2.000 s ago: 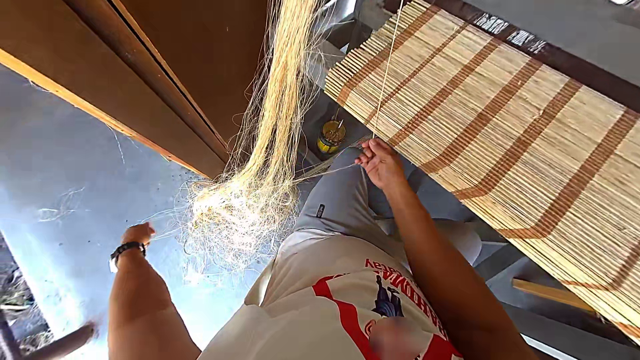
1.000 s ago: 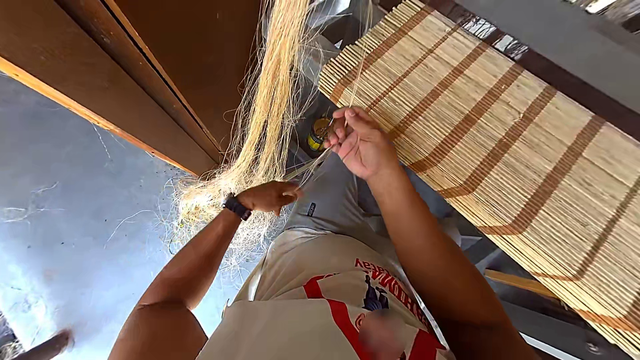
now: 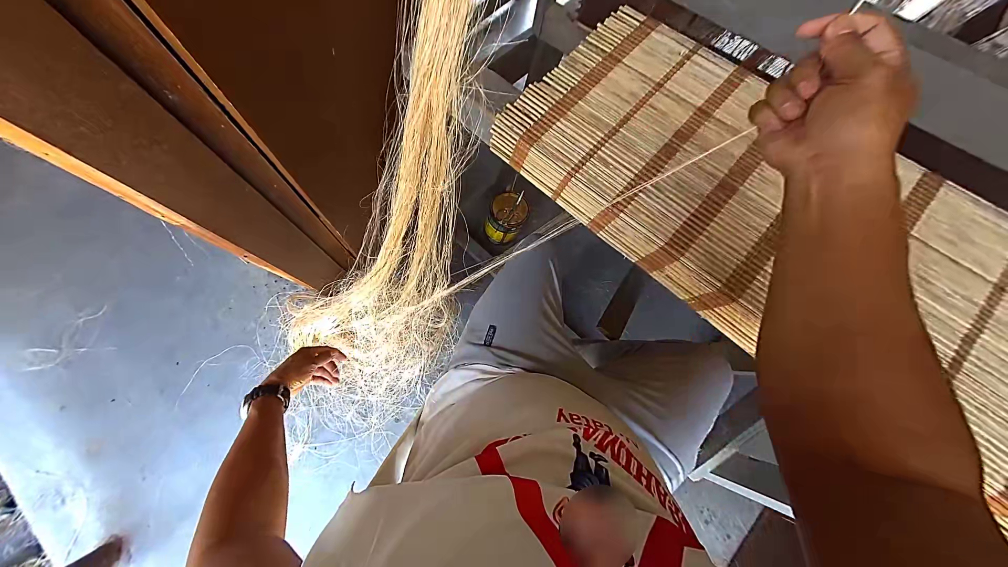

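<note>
A long hank of pale natural fibre [image 3: 429, 150] hangs down at centre left and ends in a loose tangle. My left hand [image 3: 309, 368], with a dark watch on the wrist, rests against the left side of that tangle, fingers bent; whether it grips any strands is hard to tell. My right hand [image 3: 843, 90] is raised at the upper right above a striped mat of thin sticks [image 3: 685, 150]. It is closed on fibre strands [image 3: 677, 168], which run taut from it down across the mat's edge to the tangle. A thin pointed end shows at its fingertips.
Brown wooden panels [image 3: 181, 150] stand at the upper left. A tin with a yellow label [image 3: 505, 217] and something thin standing in it is between the hank and the mat. Loose fibres [image 3: 71, 339] lie on the grey floor. A dark beam [image 3: 957, 177] runs behind the mat.
My right hand has moved up and to the right, over the mat, drawing the strands out taut. My left hand has gone from near the right hand back left to the tangle.
</note>
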